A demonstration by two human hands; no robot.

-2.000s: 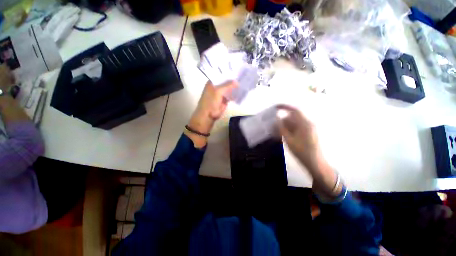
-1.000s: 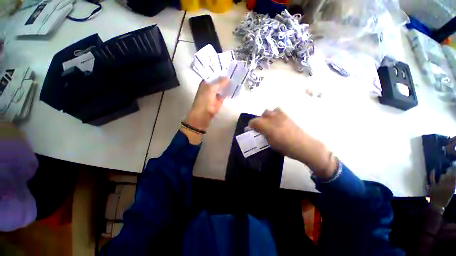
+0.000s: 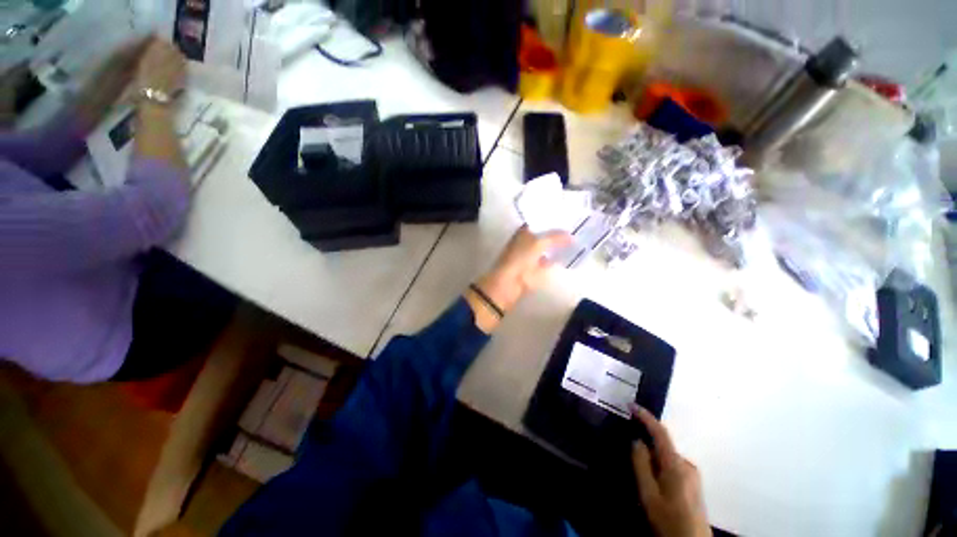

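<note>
A black insert tray [image 3: 562,404] lies at the table's front edge. A white printed card [image 3: 601,379] lies flat on it, with a small pale cable [image 3: 609,338] in a recess above the card. My right hand [image 3: 667,474] has its fingertips at the card's lower right corner; the hand is not closed on it. My left hand [image 3: 518,267] holds a fan of white cards [image 3: 562,218] above the table, left of the tangled pile of cables [image 3: 682,189].
Stacked black trays [image 3: 334,226] stand at the left. A black phone [image 3: 546,147] lies behind the cards. Another black tray [image 3: 908,334] is at the right. A metal flask [image 3: 806,97] and yellow tape rolls [image 3: 599,61] are at the rear. A person in purple sleeves [image 3: 79,226] works at far left.
The view has turned left. The card now lies flat on the tray, and my right hand has moved from above it to its lower right corner. My left hand still holds the fan.
</note>
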